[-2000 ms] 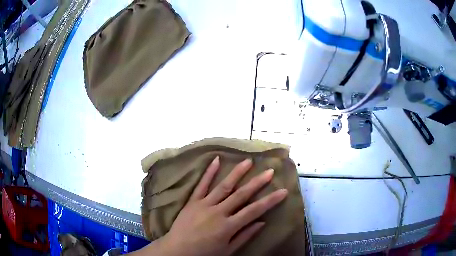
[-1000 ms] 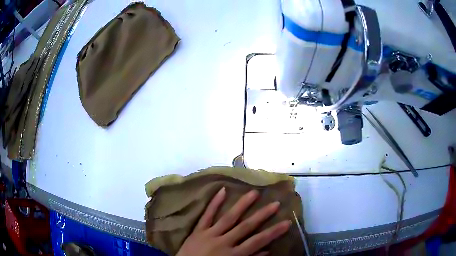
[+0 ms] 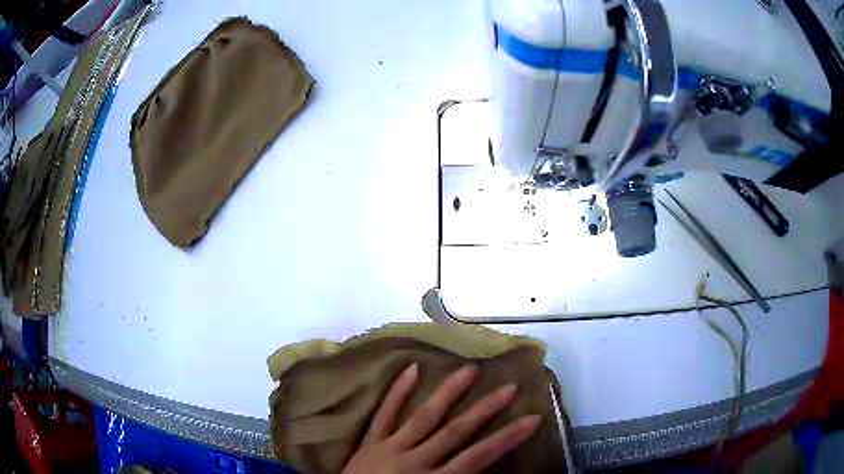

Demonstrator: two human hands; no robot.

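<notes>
A brown pleated panel (image 3: 319, 393) lies at the near table edge, cut off by the bottom of the picture. A paler khaki layer (image 3: 407, 335) shows as a wavy margin along its far edge. My left hand (image 3: 444, 426) lies flat on the panel, palm down with fingers spread, gripping nothing. A thin silver blade (image 3: 558, 417), likely of scissors, stands along the panel's right edge; its handles are out of view. My right hand is not in view. A smaller brown panel (image 3: 217, 130) with a curved outline lies apart at upper left.
The white sewing machine (image 3: 574, 83) stands at upper right. Tweezers (image 3: 717, 250) and a black slotted tool (image 3: 757, 205) lie right of it. A curled khaki offcut (image 3: 738, 343) lies near the right front edge. Brown strips (image 3: 55, 194) lie far left; a red container (image 3: 55, 430) is below.
In the picture, the panel and my left hand have shifted down towards the near edge. The blade has come into view at the panel's right edge. The machine and small panel appear shifted left.
</notes>
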